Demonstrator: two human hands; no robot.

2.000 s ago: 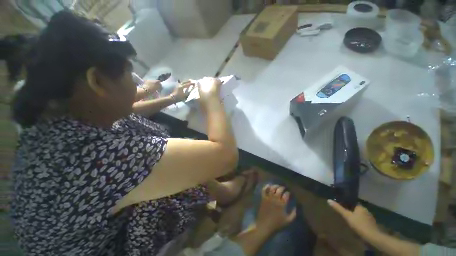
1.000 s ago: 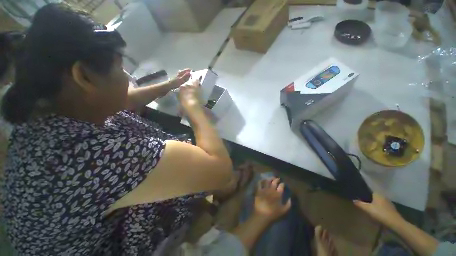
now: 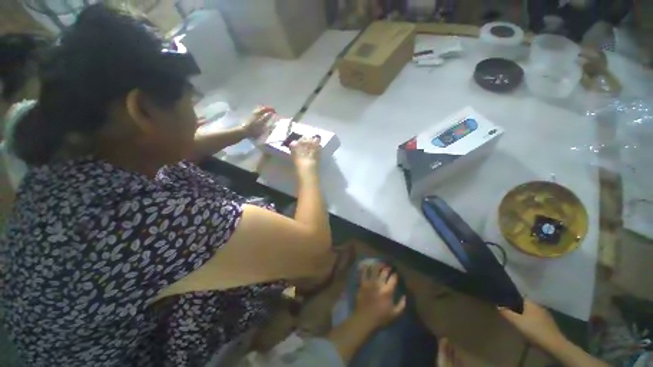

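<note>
The black elongated device [image 3: 469, 247] lies slanted over the table's front edge, a thin dark cord beside it. My right hand [image 3: 533, 322], at the lower right, holds its near end; the fingers are partly hidden by the device. My left hand [image 3: 378, 295] rests on my knee, fingers apart, holding nothing. The gold dish [image 3: 523, 197] lies right of the device, with a small black centre module [image 3: 547, 229] with a pale round middle in it. The printed retail box [image 3: 450, 150] stands behind the device.
At the left, a person in a patterned top [image 3: 122, 265] handles a white product box [image 3: 326, 136] on the table [image 3: 372, 193]. A brown carton [image 3: 376, 57], a dark bowl [image 3: 499, 74], a clear plastic tub [image 3: 553, 68] and a white roll [image 3: 501, 33] stand at the back.
The device has swung from nearly upright in view to a slant, its far end to the left; my right hand still holds it. The neighbour's hands have shifted on the white box.
</note>
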